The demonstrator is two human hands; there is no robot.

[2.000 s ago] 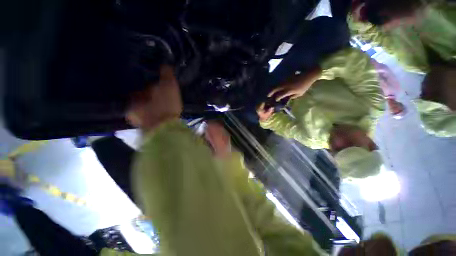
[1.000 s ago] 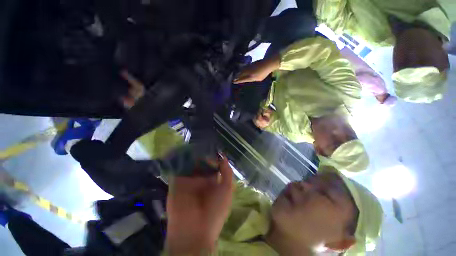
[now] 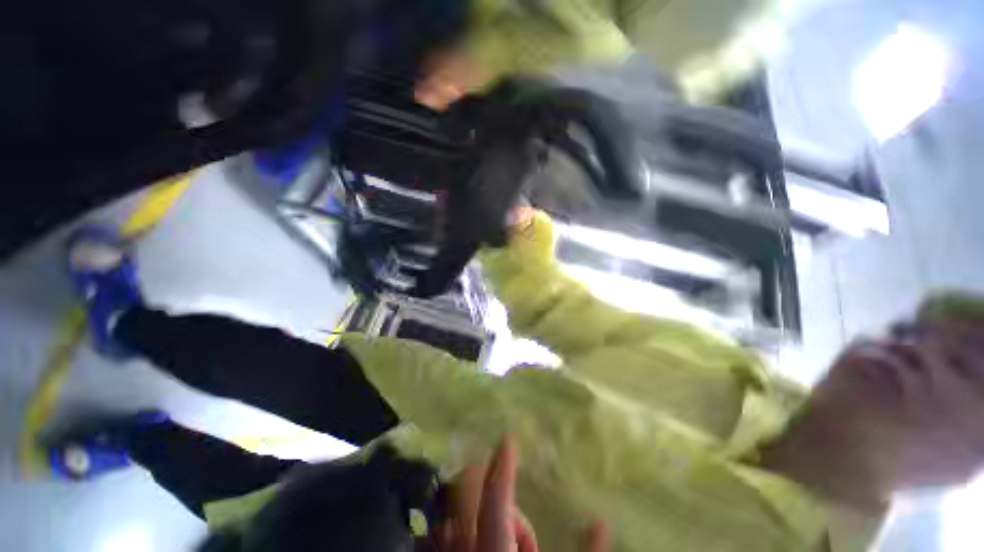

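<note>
The view is turned sideways and blurred. A bare hand [image 3: 491, 512], seemingly my right hand, enters at the bottom edge with its fingers pointing up. It is beside a dark, rounded thing [image 3: 335, 501]. Whether it grips this is unclear. My left hand cannot be made out. A black strapped unit [image 3: 491, 178], perhaps a headband unit, hangs in the upper middle. Another person's fingers, at the end of a yellow-green sleeve [image 3: 540, 280], touch its lower side. A dark mass, perhaps the black case [image 3: 130, 97], fills the upper left, its contents too dark to tell.
A person in a yellow-green smock [image 3: 604, 421] is close, head at the right edge. Dark-trousered legs with blue slippers [image 3: 106, 297] stand at left by yellow floor tape [image 3: 59, 361]. Metal-framed racks [image 3: 669, 259] stand behind. Another blurred yellow-green sleeve [image 3: 550, 38] is at the top.
The view has swung, and the dark case fills less of it. The large hand has dropped towards the bottom edge. The black strapped unit now shows in the upper middle, and the racks show more.
</note>
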